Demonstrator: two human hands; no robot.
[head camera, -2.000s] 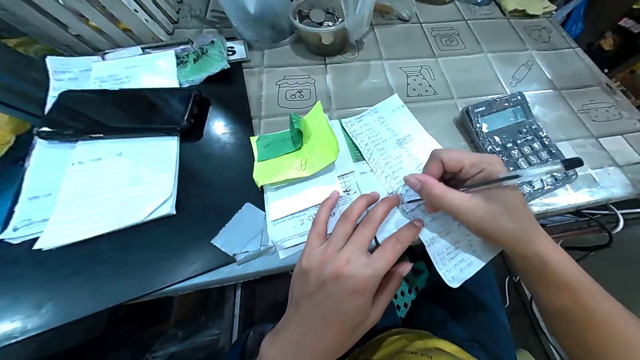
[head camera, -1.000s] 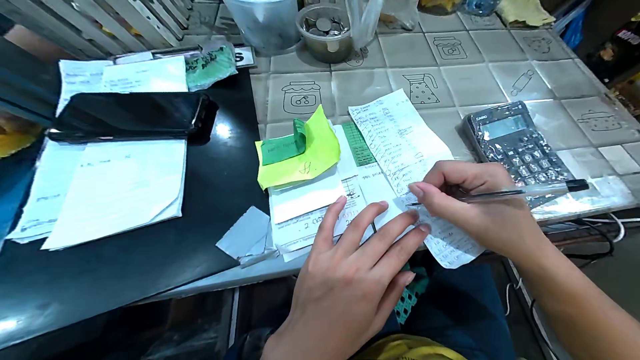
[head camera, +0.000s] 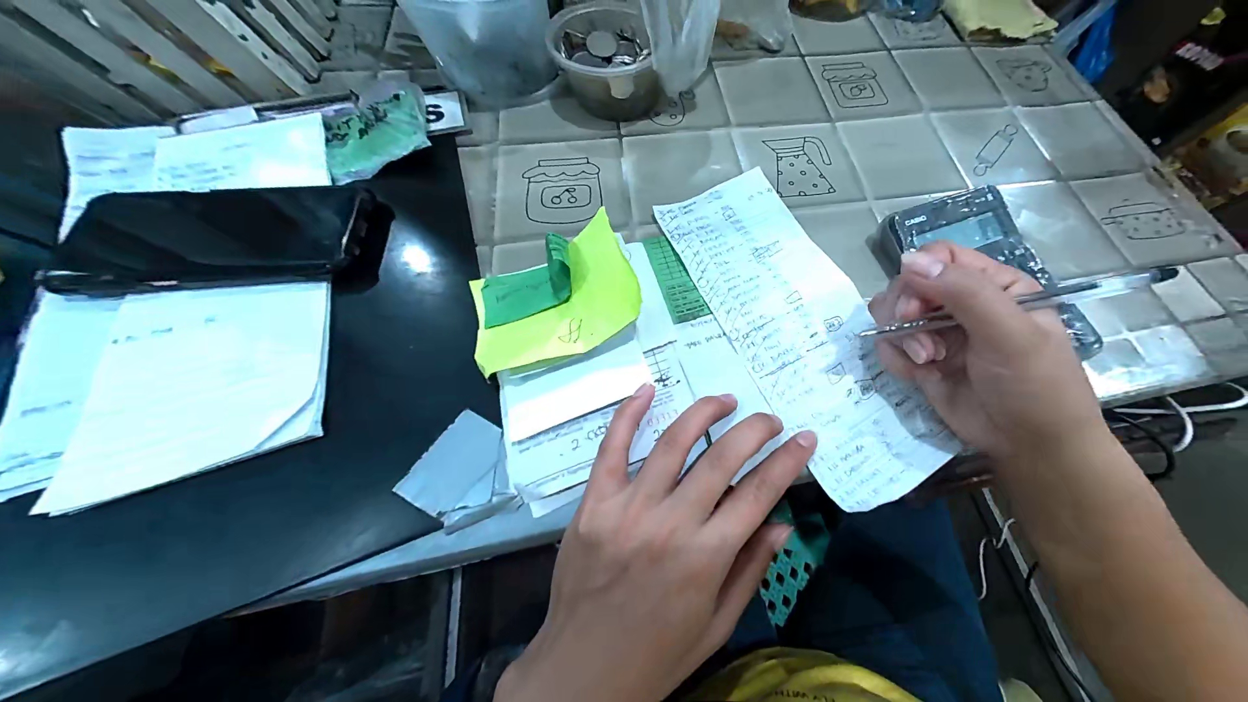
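My right hand (head camera: 985, 341) holds a clear ballpoint pen (head camera: 1092, 288), its tip at the left over a long handwritten paper slip (head camera: 770, 283). The fingers partly cover a Casio calculator (head camera: 1024, 244) lying behind them. My left hand (head camera: 663, 526) rests spread, fingertips on the stacked papers (head camera: 575, 439) and near the slip's left edge; it grips nothing. On that stack lie a yellow-green sticky note (head camera: 609, 292) and a folded green paper piece (head camera: 517, 297). A green printed grid (head camera: 678, 283) shows between the stack and the slip.
A dark smartphone (head camera: 205, 234) lies across paper sheets (head camera: 214, 390) at the left. A tub of coins (head camera: 604, 63) and a translucent container (head camera: 483, 44) stand at the back. A torn grey paper piece (head camera: 453, 473) lies by the front edge. White cables (head camera: 1185, 414) hang at the right.
My right hand and the pen have moved up along the handwritten slip, from its lower part near my left fingers, and now partly cover the calculator. My left hand stays spread on the papers.
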